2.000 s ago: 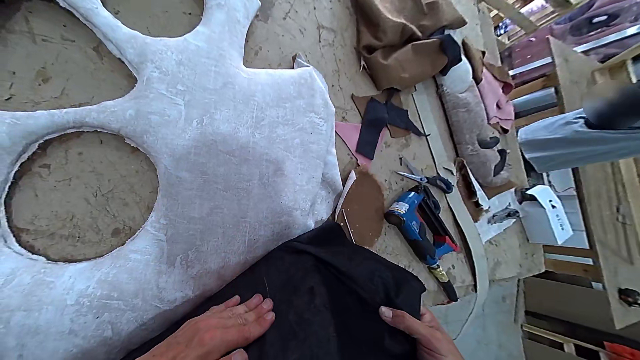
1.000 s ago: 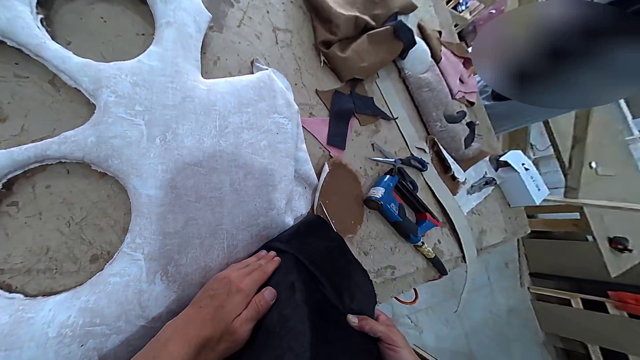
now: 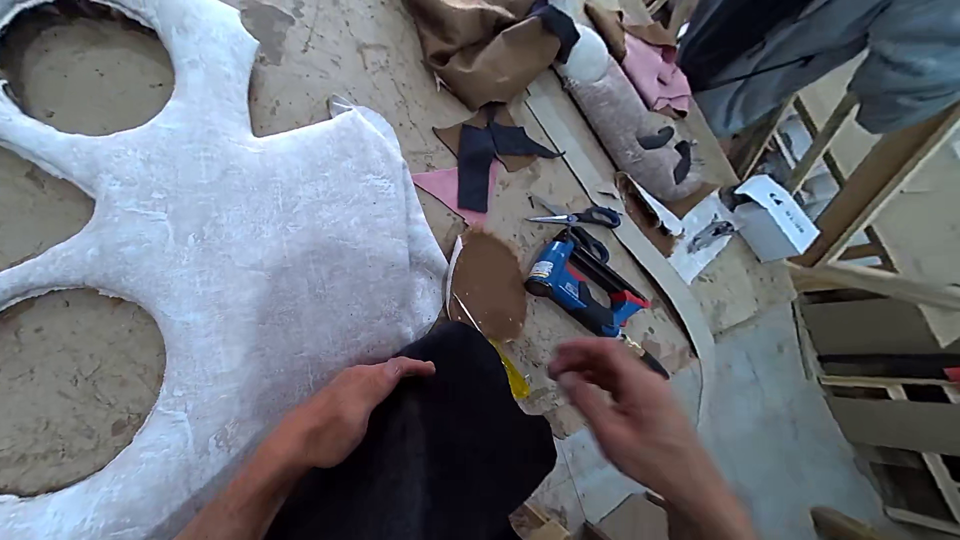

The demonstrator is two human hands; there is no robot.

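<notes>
A piece of black fabric (image 3: 442, 427) lies over the lower edge of a pale plush sheet (image 3: 300, 225) with large round cutouts. My left hand (image 3: 352, 405) grips the black fabric near its upper left edge, thumb and fingers closed on the fold. My right hand (image 3: 622, 397) is raised to the right of the fabric, fingers curled and apart, holding nothing. Beyond it lie a blue pneumatic stapler (image 3: 577, 289) and scissors (image 3: 581, 217). A brown oval fabric piece (image 3: 489, 285) sits between the plush sheet and the stapler, and a yellow-handled tool (image 3: 516, 375) shows just below it.
Black and pink scraps (image 3: 474, 169), bunched brown fabric (image 3: 487, 52) and a grey plush roll (image 3: 630, 120) lie farther back on the worktable. A white box (image 3: 776, 217) sits near its right edge. A person in grey clothing (image 3: 795, 52) stands beyond, near wooden frames (image 3: 877, 187).
My right hand has let go of the black fabric's right edge and lifted away. My left hand, flat on the fabric at first, now pinches it. The yellow-handled tool has come into sight.
</notes>
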